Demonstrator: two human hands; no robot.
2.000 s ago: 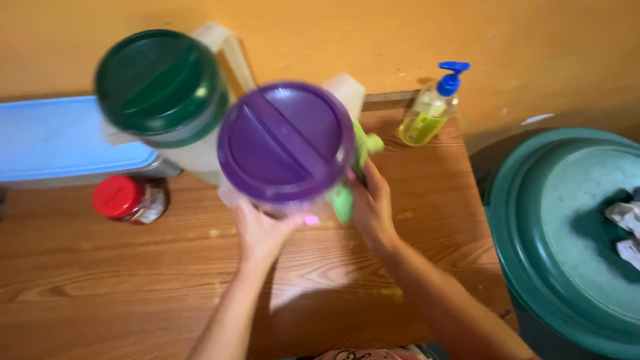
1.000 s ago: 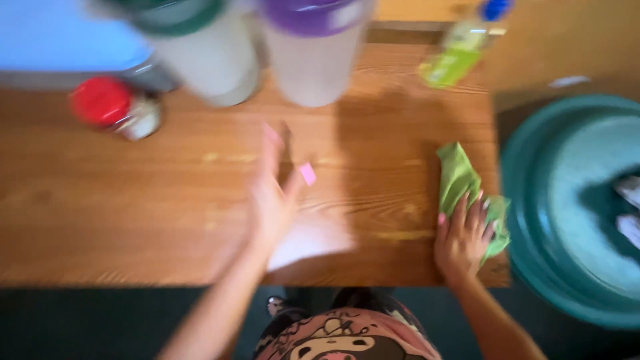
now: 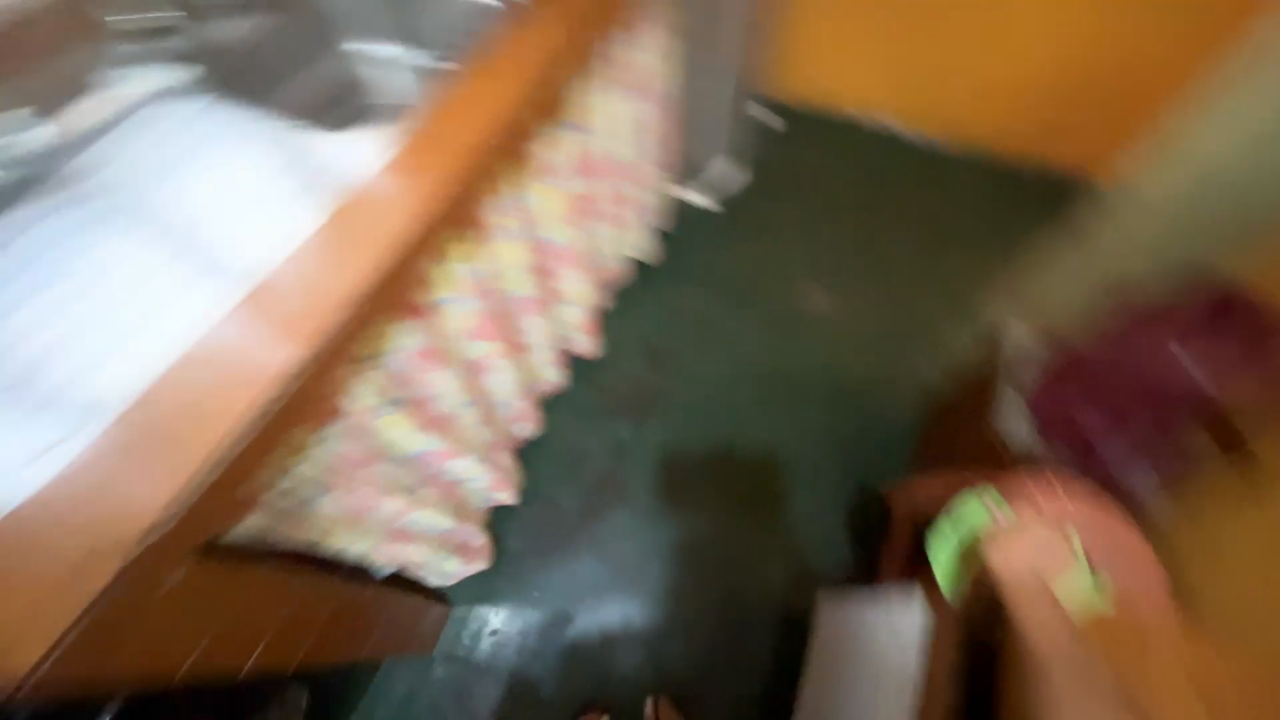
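The view is strongly blurred. At the lower right, my right hand [image 3: 1030, 555] is closed around a light green cloth [image 3: 962, 540], which sticks out on both sides of the fingers. Behind that hand is a rounded reddish-orange object [image 3: 1110, 510], too blurred to name; whether the hand touches it I cannot tell. My left hand is outside the frame.
A wooden counter edge [image 3: 250, 330] runs diagonally on the left, with a patterned pleated curtain [image 3: 470, 370] hanging below it. Dark green floor [image 3: 760, 330] lies in the middle. A pale box-like object [image 3: 865, 650] and a dark red item [image 3: 1150, 390] are at the right.
The view has swung away from the wooden table with the lidded pitchers. Between the two earlier frames the purple-lidded pitcher left my hands; my right hand keeps the green cloth. My left hand has left view.
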